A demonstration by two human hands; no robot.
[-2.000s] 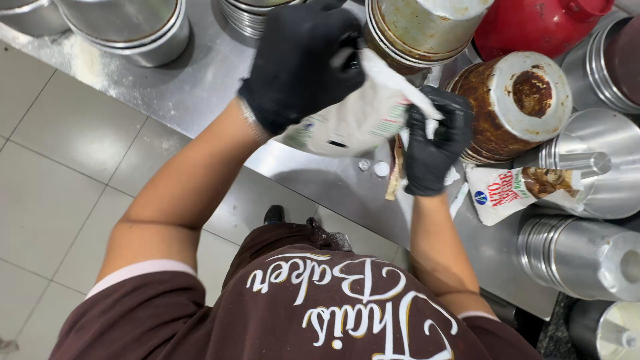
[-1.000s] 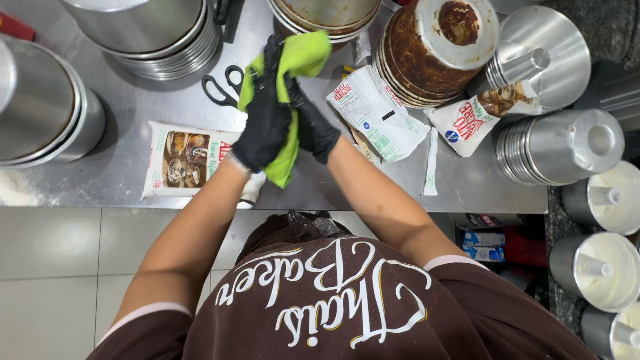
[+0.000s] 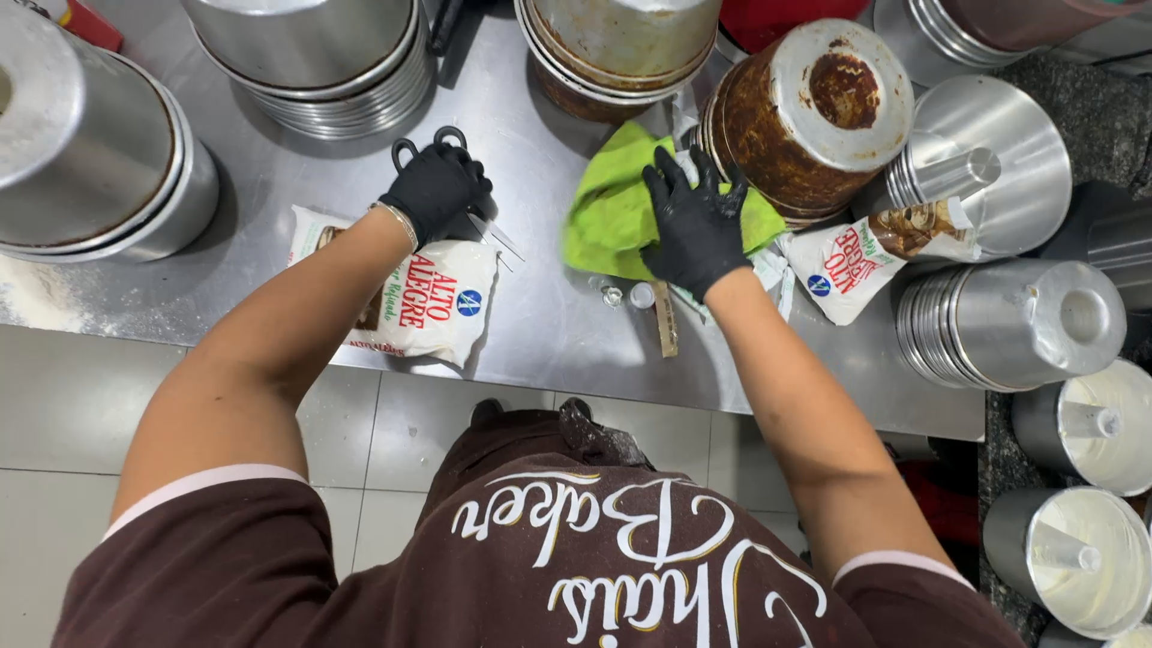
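My left hand [image 3: 436,189], in a black glove, is closed over a pair of scissors [image 3: 493,236]; the black handle loops show above it and the blades point away below. Beneath that forearm lies a white printed sugar bag [image 3: 450,301]. My right hand [image 3: 697,220], also gloved in black, lies with spread fingers on a bright green cloth [image 3: 605,207] on the steel table. The cloth partly covers a white wrapper [image 3: 772,274]. Just below it are a small clear cap [image 3: 642,295] and a torn brown strip [image 3: 665,322].
Stacked metal cake pans [image 3: 324,99] stand along the back and at the left [image 3: 85,144]. A browned pan stack [image 3: 783,117] is beside my right hand. Farther right are an open sugar bag [image 3: 850,270], a tipped stack of tube pans [image 3: 1017,324] and coated tube pans [image 3: 1080,549]. White powder [image 3: 36,292] dusts the left edge.
The green cloth, between both hands a second ago, is now spread on the table under my right hand. My left hand has moved left, onto the scissors, and the wrapper is now partly covered.
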